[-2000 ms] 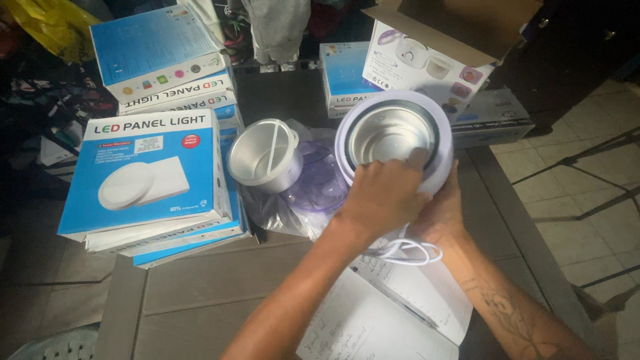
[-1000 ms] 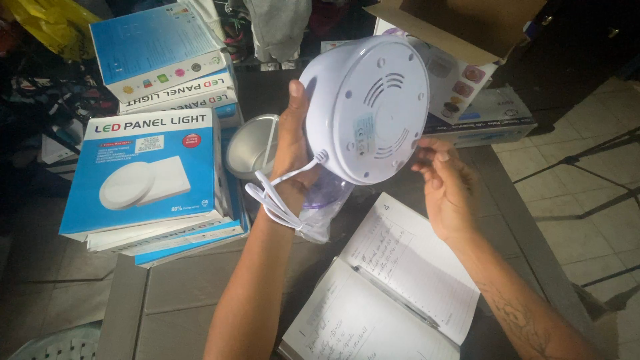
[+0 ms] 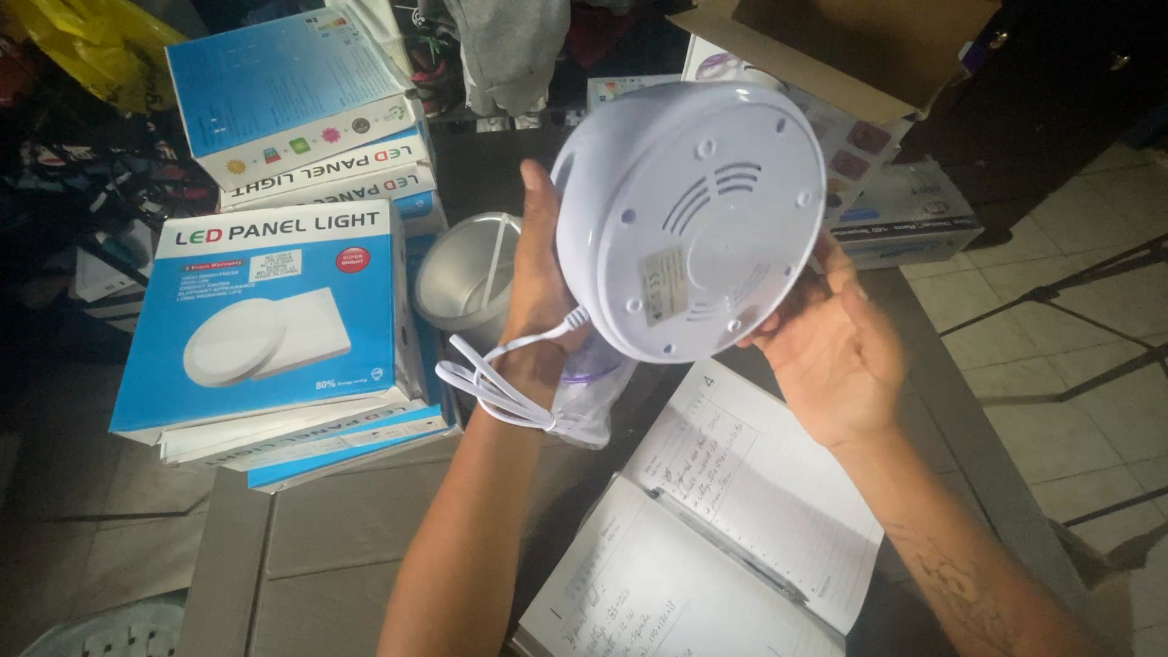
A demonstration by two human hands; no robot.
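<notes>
A pale lilac, round electric wax warmer (image 3: 712, 228) is held up on its side, its vented underside facing me. My left hand (image 3: 538, 274) grips its left side, thumb up along the edge. My right hand (image 3: 835, 347) supports the lower right rim with its fingertips, palm turned upward. The bundled white power cord (image 3: 497, 383) hangs from the warmer over my left wrist. Behind that hand stands a metal pot with a handle (image 3: 465, 274), beside a clear plastic bag with something purple (image 3: 593, 392). An open notebook with handwriting (image 3: 730, 511) and a pen (image 3: 730, 543) lies below.
Stacked LED panel light boxes (image 3: 265, 319) stand at the left, with more boxes (image 3: 292, 100) behind them. An open cardboard carton (image 3: 849, 55) and another box (image 3: 903, 219) are at the back right. All rest on a grey table (image 3: 347, 593).
Two seconds ago the warmer's metal bowl faced me; now its underside does. My left hand has moved to the warmer's left side. Since one second ago, my right fingers have come to its lower rim.
</notes>
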